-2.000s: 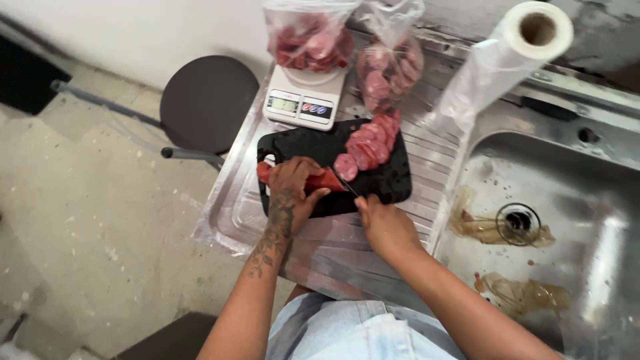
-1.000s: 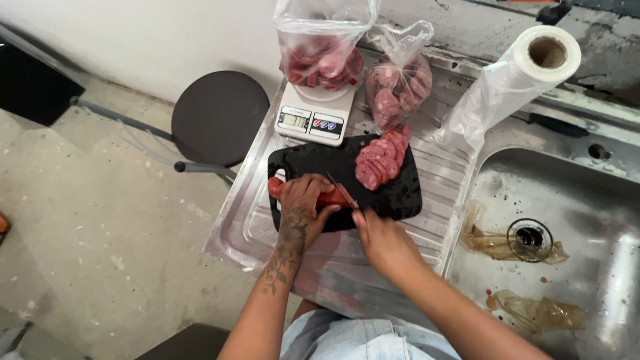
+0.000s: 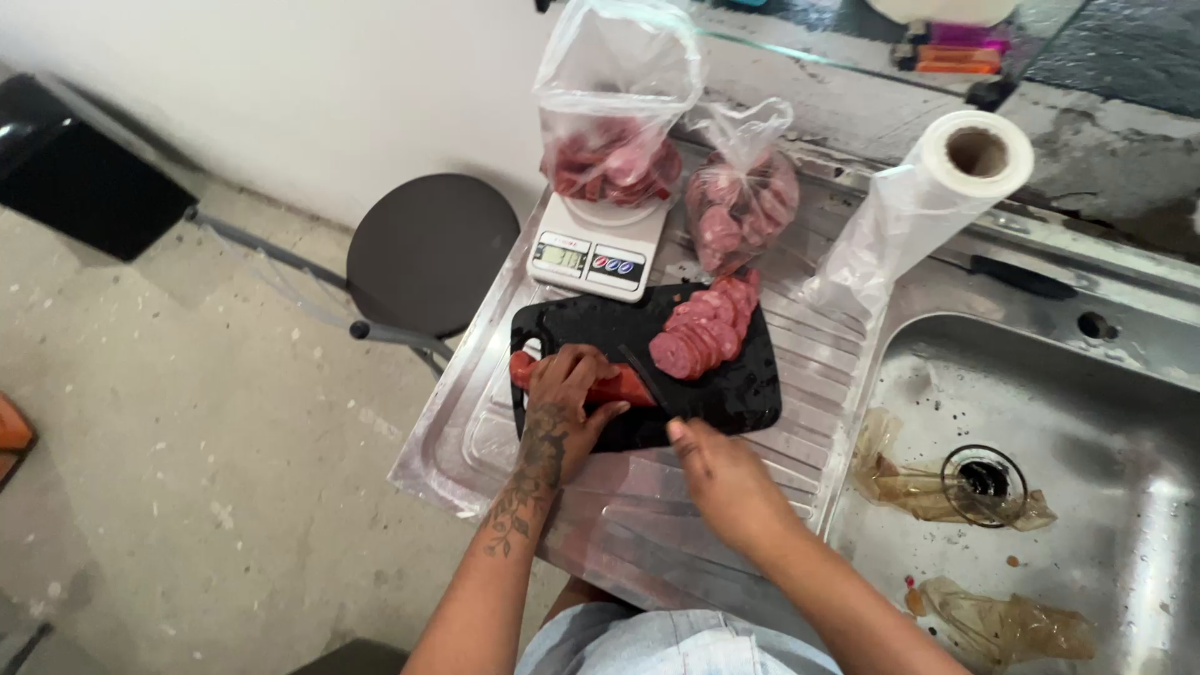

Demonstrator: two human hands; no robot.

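Observation:
A black cutting board lies on the ribbed steel drainboard. My left hand presses a red sausage onto it, fingers over the top. In my right hand is a knife, its handle hidden by the fingers and its blade at the sausage's right end. Overlapping sausage slices rest on the board's right part. Behind the board, a white digital kitchen scale bears an open plastic bag of cut sausage. Beside it stands a gathered plastic bag of slices.
At the right is a steel sink with wet brownish casings around and below its drain. A roll of clear plastic bags stands behind, near a black-handled utensil. A round dark stool is left of the drainboard.
The slice that lay close to the knife two seconds ago now lies with the pile. My left hand stays on the sausage and my right hand keeps the knife at its cut end.

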